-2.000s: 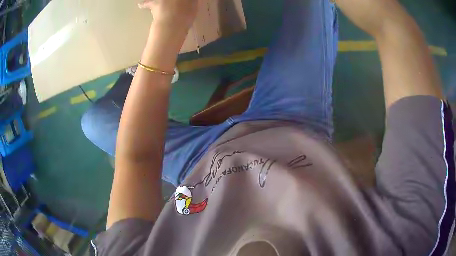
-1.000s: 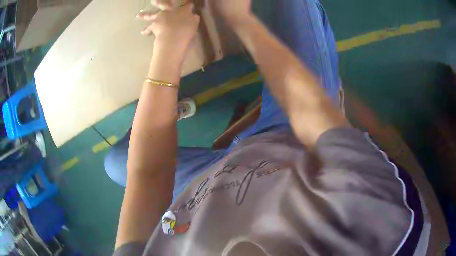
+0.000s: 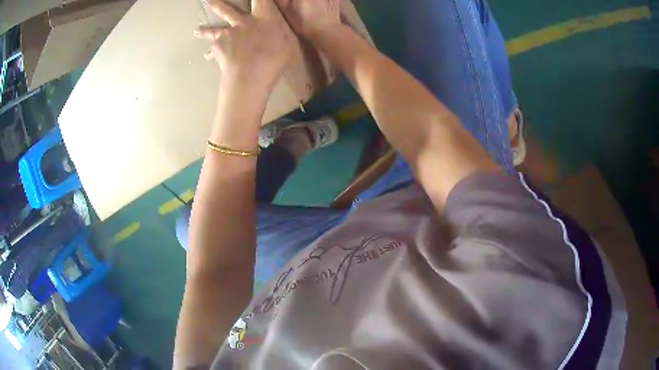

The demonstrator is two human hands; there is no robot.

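Note:
A large plain brown carton (image 3: pixel 152 101) lies across the upper left, its top cut off by the picture's edge. My left hand (image 3: pixel 253 43) lies on it with fingers spread, near a darker fold or seam. My right hand (image 3: pixel 311 14) is right beside it at the top edge, over the carton; its fingers are partly hidden and cut off, so whether it holds anything cannot be told.
Blue plastic stools (image 3: pixel 36 173) stand at the left on the green floor. Another open brown carton (image 3: pixel 69 43) is at the upper left. A brown wooden piece (image 3: pixel 368 177) is between my legs. Brown cardboard (image 3: pixel 589 209) lies at the right.
My right hand has come in from the far right to the carton beside my left hand. My left hand stays on the carton. The view has shifted, showing more of the second carton and a shoe.

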